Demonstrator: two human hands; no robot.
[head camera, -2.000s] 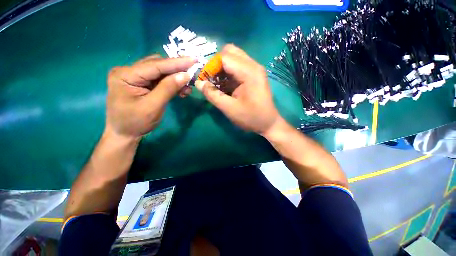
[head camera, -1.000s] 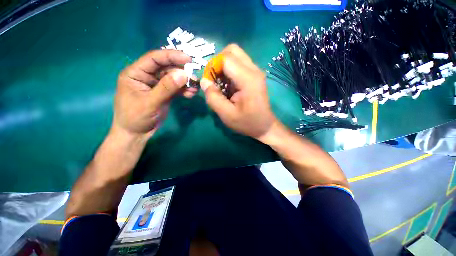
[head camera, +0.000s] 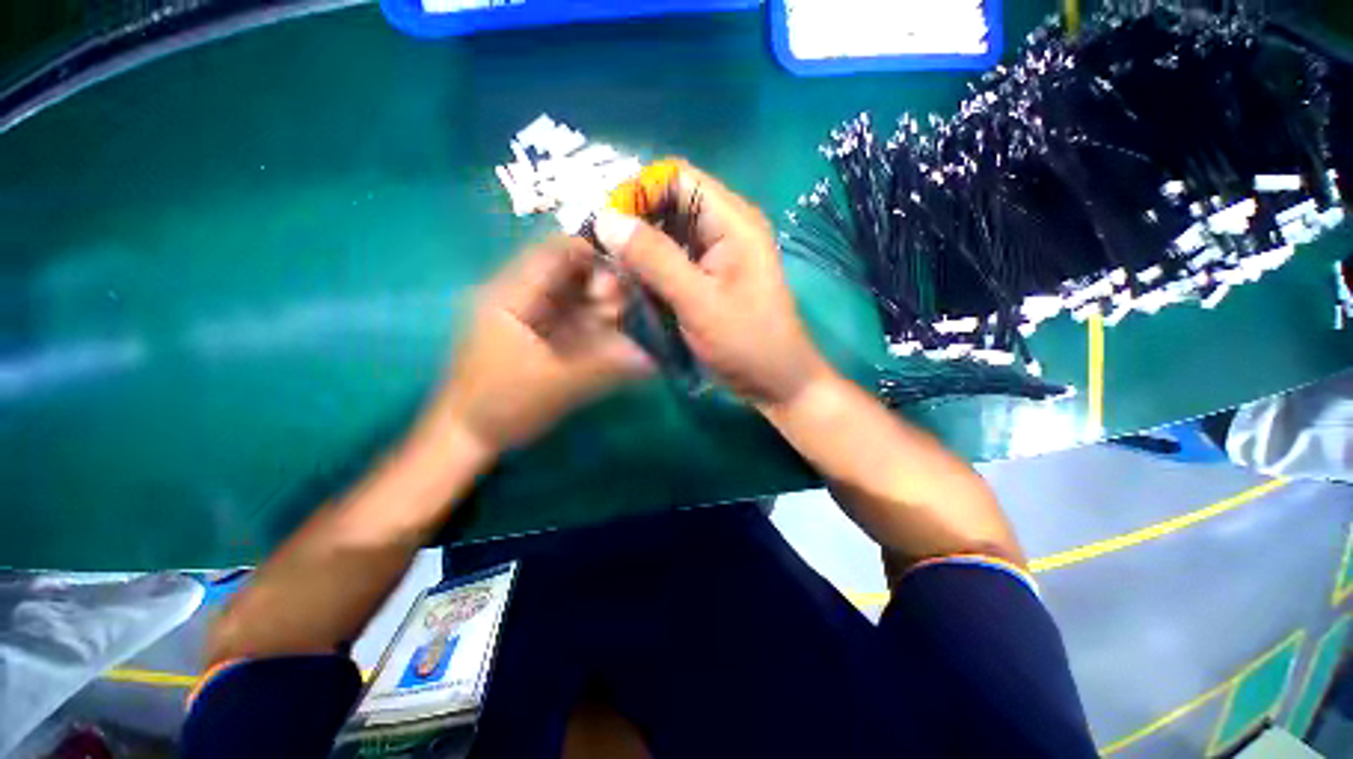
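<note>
My right hand (head camera: 712, 282), with an orange cover on a finger, holds a bunch of thin black wires (head camera: 653, 322) between thumb and fingers. The wires hang down from the grip towards my left hand. My left hand (head camera: 542, 334) is blurred, beside and below the wires; whether it holds anything cannot be told. A small heap of loose white housings (head camera: 552, 166) lies on the green mat (head camera: 297, 267) just beyond the hands. No housing can be made out clearly at my fingertips.
A large pile of black wire harnesses (head camera: 1024, 193) lies at right, white blocks along its near edge. A small separate wire bundle (head camera: 972, 383) lies just nearer. Two blue-rimmed trays (head camera: 886, 65) stand at the far edge. The bench's near edge curves before my body.
My left hand has moved down and towards the right, away from the fingertip work, and blurs. The black wires now show below my right hand. The view has shifted, showing more of the trays.
</note>
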